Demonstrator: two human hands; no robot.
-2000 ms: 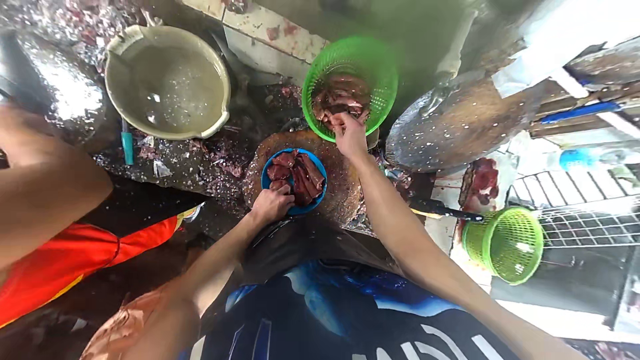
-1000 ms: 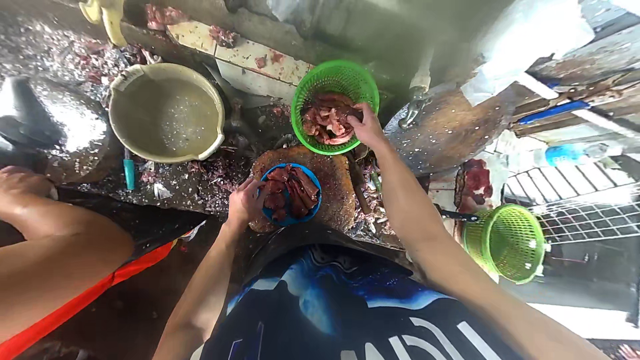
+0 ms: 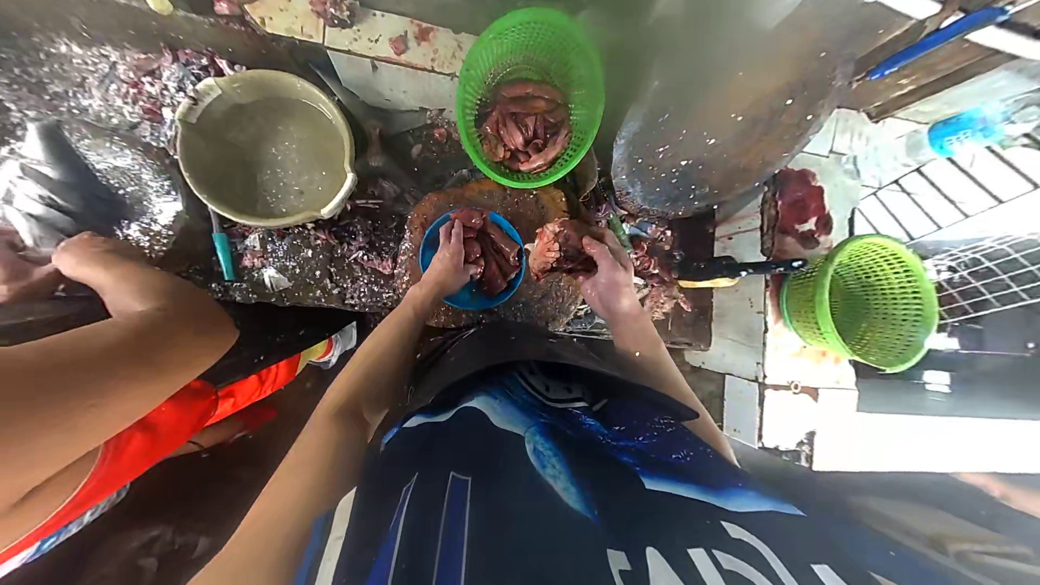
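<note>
A blue plastic bowl (image 3: 474, 302) filled with dark red meat pieces (image 3: 496, 256) stands on a round, stained chopping block (image 3: 431, 213). My left hand (image 3: 455, 260) reaches over the bowl's left side, its fingers on the meat; whether they grip a piece cannot be told. To the right of the bowl, my right hand (image 3: 605, 268) is closed around a dark red chunk of meat (image 3: 563, 248), just above the block. Behind the block stands a green plastic colander (image 3: 532, 41) with reddish meat strips (image 3: 528, 130) in its bottom.
A basin of cloudy water (image 3: 264, 146) is at the left, beside a teal handle (image 3: 223, 256). A co-worker's arm (image 3: 138, 301) reaches in there. Right of the block lie scraps, a black-handled tool (image 3: 731, 266), a red meat slab (image 3: 800, 209) and a second green basket (image 3: 865, 301).
My right hand has left the green colander and come down to the right of the blue bowl, where it now holds a chunk of meat. My left hand has moved from the bowl's edge onto its meat.
</note>
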